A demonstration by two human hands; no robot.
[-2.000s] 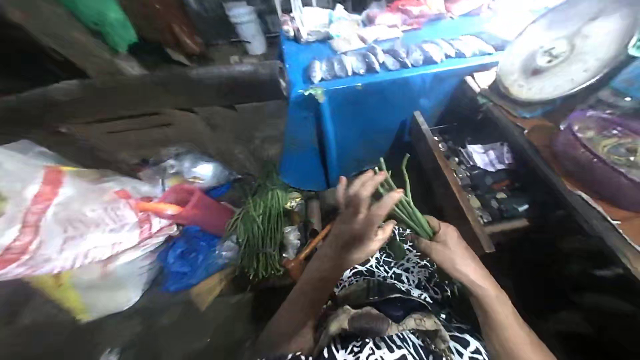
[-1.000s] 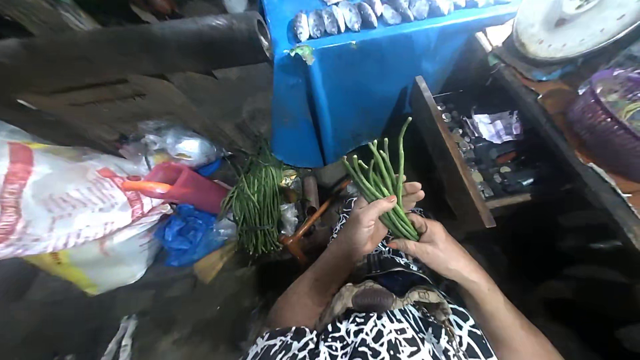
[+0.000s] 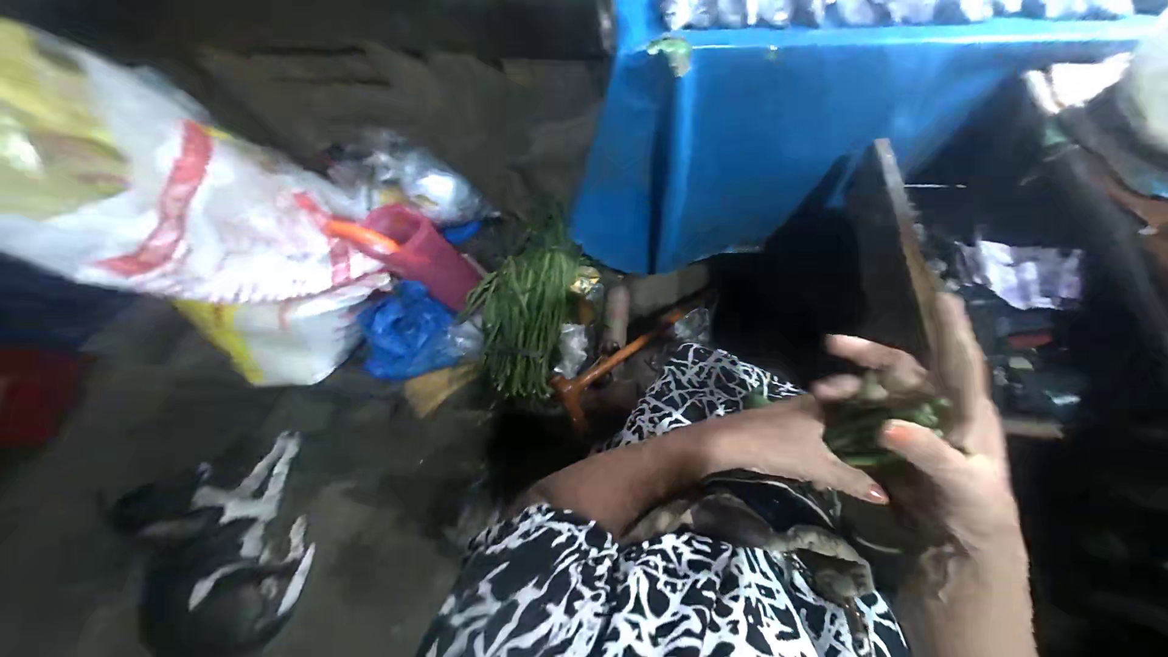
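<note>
Green string beans [image 3: 876, 422] are bunched between my two hands, in front of the open wooden drawer at the right. My left hand [image 3: 789, 447] comes in from the left, its palm and thumb against the near side of the bunch. Around the other side, my right hand [image 3: 949, 456] curls its fingers and thumb over the beans. Motion blurs both hands, and the fingers hide most of the bunch. A larger bundle of long green beans [image 3: 525, 315] lies on the ground left of my lap.
A blue-covered table [image 3: 748, 137] with a row of fish [image 3: 876, 11] stands ahead. The wooden drawer [image 3: 899, 237] holds assorted items. White sacks [image 3: 246, 219], a red plastic container [image 3: 424, 260] and a blue plastic bag [image 3: 406, 328] are at left. A black and white cat [image 3: 228, 557] lies on the floor.
The bean bunch was upright in my hands one second ago; now it is seen nearly end-on between them, closer to the drawer. The view has turned toward the left.
</note>
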